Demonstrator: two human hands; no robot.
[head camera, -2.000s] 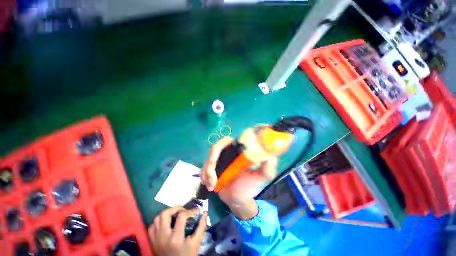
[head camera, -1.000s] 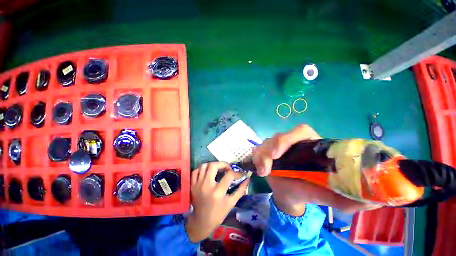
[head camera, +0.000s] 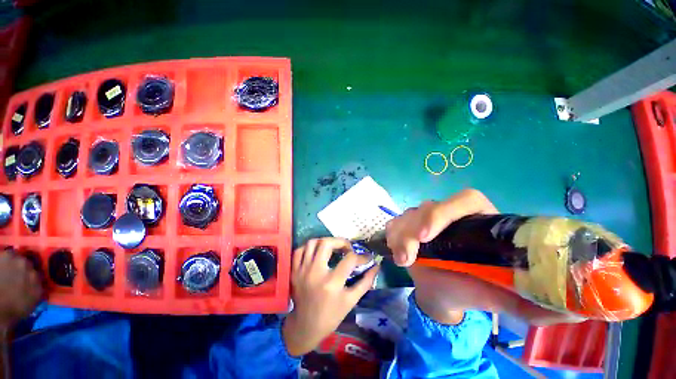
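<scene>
My right hand (head camera: 445, 222) grips the black and orange electric screwdriver (head camera: 511, 255), which lies nearly level with its cable end to the right. Its narrow end points left at a dark, silvery watch case (head camera: 357, 270). My left hand (head camera: 324, 285) holds this case between its fingers at the bench's near edge. The fingers hide part of the case, and I cannot make out the bit's tip. The white dotted paper (head camera: 357, 213) lies just beyond, with a blue stick (head camera: 387, 210) on it.
A red-orange foam tray (head camera: 285, 185) with dark discs fills the left. Another person's hand (head camera: 18, 285) is at its left edge. Black specks (head camera: 337, 180), two yellow rings (head camera: 436, 163), a green spool (head camera: 480, 106) and a small round part (head camera: 576, 200) lie on the green bench. A metal post (head camera: 626, 81) stands right.
The view first swung toward the tray, then shifted slightly. The screwdriver turned from steep to nearly level and stays at the case. The other person's hand has appeared at the left.
</scene>
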